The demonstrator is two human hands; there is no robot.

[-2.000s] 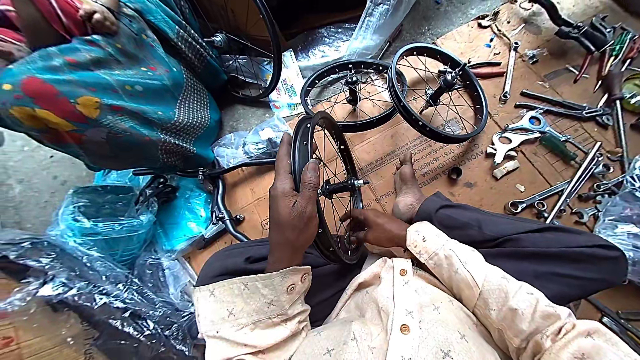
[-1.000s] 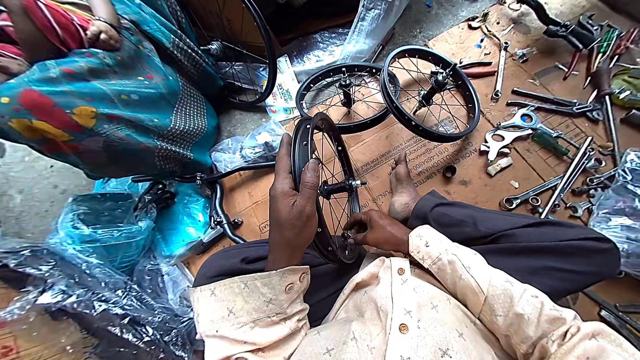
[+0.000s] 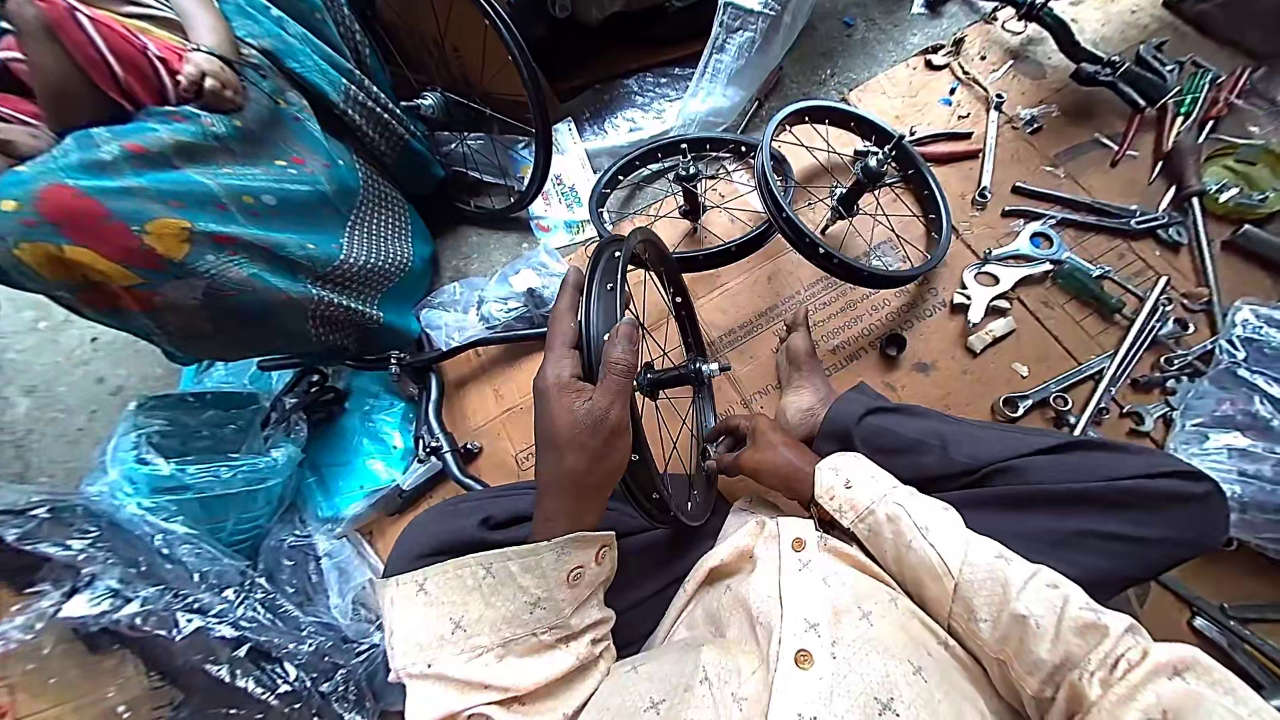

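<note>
A small black spoked bicycle wheel (image 3: 606,318) stands upright and tilted on my lap. My left hand (image 3: 588,420) holds its rim on the left side, thumb and fingers spread along it. My right hand (image 3: 762,455) is at the lower right of the rim, with its fingertips pinched at the spoke ends; whether a small tool is between them cannot be told. The wheel's hub (image 3: 670,378) with its threaded axle points to the right. Two more black spoked wheels lie beyond, one flat (image 3: 605,205) and one leaning over it (image 3: 935,225).
Flattened cardboard (image 3: 900,335) bears combination wrenches (image 3: 990,150), pliers (image 3: 945,148), a screwdriver (image 3: 1090,290) and other tools at right. A black handlebar (image 3: 490,342) and blue plastic-wrapped parts (image 3: 205,455) lie at left. Another person in patterned teal cloth (image 3: 200,230) sits at upper left, beside a larger wheel (image 3: 540,120).
My left hand keeps its hold on the rim. The fingers of my right hand have shifted slightly at the lower right of the wheel.
</note>
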